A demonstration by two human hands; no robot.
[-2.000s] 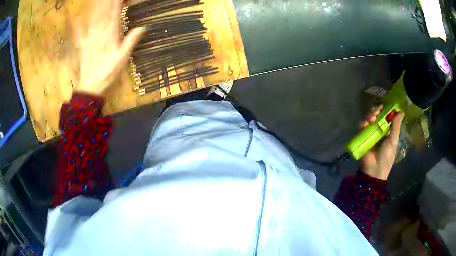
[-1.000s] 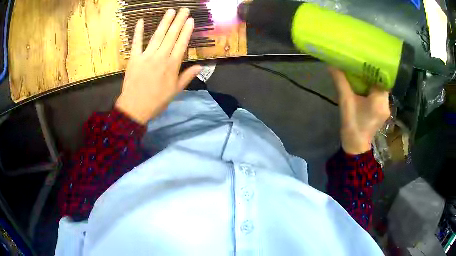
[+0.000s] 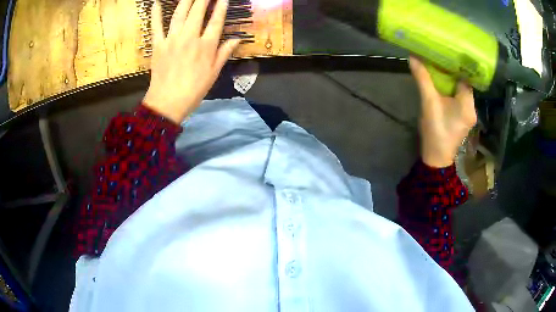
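Thin dark sleeved leads lie in a row across the wooden board at the top left, partly cut off by the top edge. Small pale tips show at their left ends. My left hand lies flat over the leads with its fingers spread, covering many of them. My right hand is closed around the handle of the lime-green heat gun. The gun's black nozzle points left toward the leads, and a pinkish-white glow shows at the board's top right. The nozzle's mouth is not clearly seen.
The dark green bench top lies right of the board, with a white paper sheet at its right. The gun's black cord hangs below the bench edge. A brown cardboard box and a grey object are at the lower right.
My right hand has raised the heat gun from the right side and turned its nozzle left toward the board. My left hand has moved right, onto the leads. The view has shifted down slightly.
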